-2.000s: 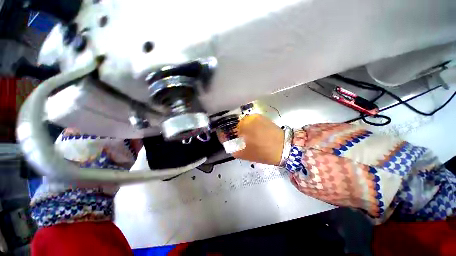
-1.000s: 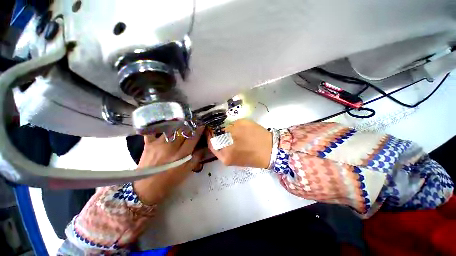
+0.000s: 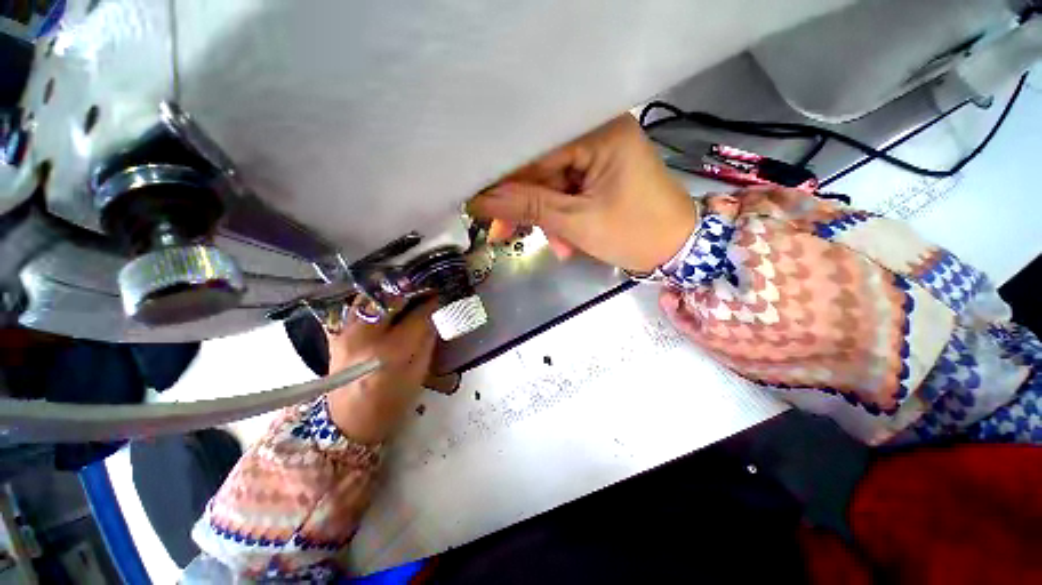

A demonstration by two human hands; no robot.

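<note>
The white sewing machine head point(image 3: 434, 103) fills the upper view. My right hand point(image 3: 617, 200) is raised beside the lit needle area point(image 3: 520, 246), with thumb and fingertips pinched close together; no thread can be made out between them. My left hand point(image 3: 383, 360) is on the bed left of the presser foot, its fingers partly hidden behind metal parts and a silver knob point(image 3: 461, 318). A small dark edge point(image 3: 448, 383) shows beside it; whether it holds fabric cannot be told. The red-handled snips point(image 3: 760, 169) lie on the bed behind my right wrist.
A black cord point(image 3: 903, 160) runs from near the snips to the upper right. A pale curved bar point(image 3: 229, 406) crosses the left foreground. Dark rounded pieces point(image 3: 177, 486) lie at the left. Small dark specks dot the white table point(image 3: 548, 423).
My left hand came in from the left to the presser foot area. My right hand has risen from the black fabric towards the needle. The black fabric no longer shows clearly. The view has shifted.
</note>
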